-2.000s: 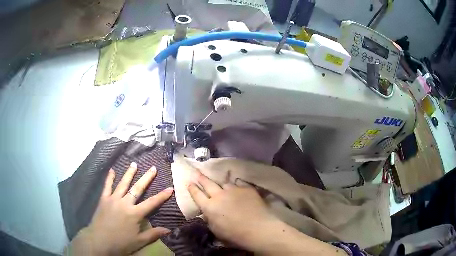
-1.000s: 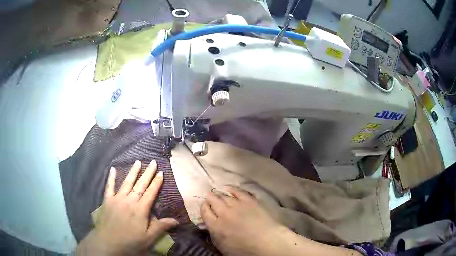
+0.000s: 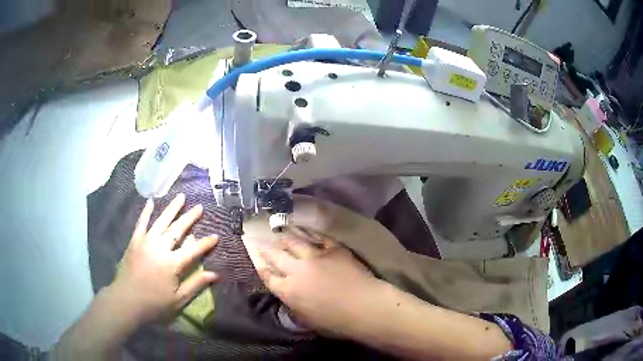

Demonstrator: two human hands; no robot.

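The dark brown panel [image 3: 116,204] lies left of and under the needle area. The beige piece [image 3: 451,282] adjoins it and runs to the right. My left hand [image 3: 158,261] lies flat on the dark panel with its fingers apart. My right hand [image 3: 321,282] rests on the beige piece just below the machine head, fingers bent on the cloth near the seam edge; whether it pinches the cloth is unclear. The presser foot [image 3: 237,220] is small and dark above the cloth, and the needle cannot be made out. An olive-green piece [image 3: 199,310] shows beside my left thumb.
The white sewing machine arm [image 3: 423,141] spans the view, with a blue tube [image 3: 317,54] on top and a control panel [image 3: 518,63] behind. The glowing lamp [image 3: 158,158] is left of the needle. More olive-green cloth [image 3: 166,92] lies behind. Tools lie at right on the table [image 3: 42,211].
The dark panel and beige piece have moved away from me, towards the machine. Both hands have moved forward with the cloth. More olive-green cloth shows by my left thumb.
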